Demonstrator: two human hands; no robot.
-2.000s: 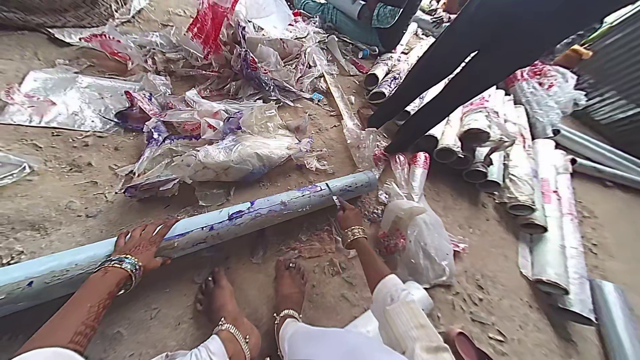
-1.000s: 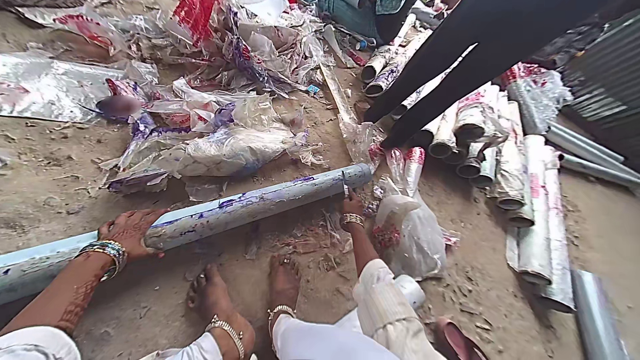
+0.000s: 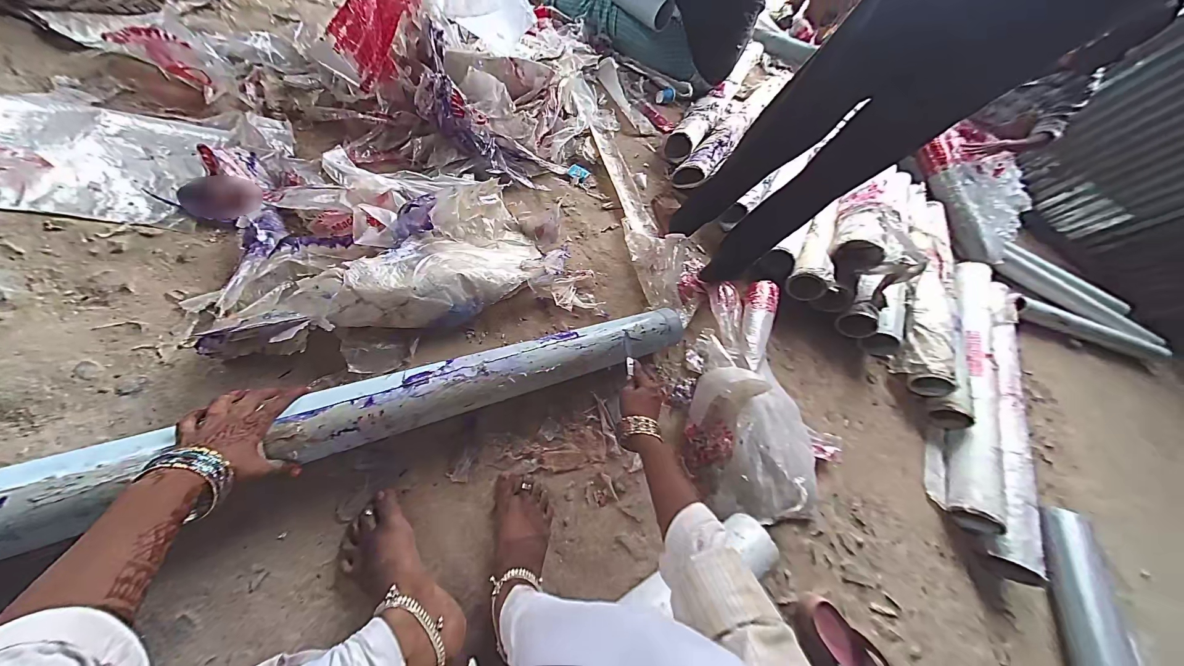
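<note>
A long pale grey-blue plastic pipe (image 3: 481, 375), stained purple, lies slantwise on the dirt in front of my bare feet. My left hand (image 3: 239, 430) rests over the pipe left of my feet, its palm on the surface and fingers curved over it. Near the pipe's right end, my right hand (image 3: 642, 398) is closed on a small tool with a light metal blade (image 3: 630, 363), whose upper part touches the pipe's side. The tool's handle is hidden in my fingers, so its exact kind cannot be told.
Torn plastic film (image 3: 407, 277) is heaped beyond the pipe. A clear plastic bag (image 3: 763, 444) stands beside my right forearm. Wrapped pipes (image 3: 976, 398) lie in rows at the right, near a corrugated metal sheet (image 3: 1101, 176). A person's dark-clothed legs (image 3: 823, 120) stand beyond the pipe's right end.
My right hand has moved down from the pipe's upper side to its near side, around the right end. My left hand stays on the pipe.
</note>
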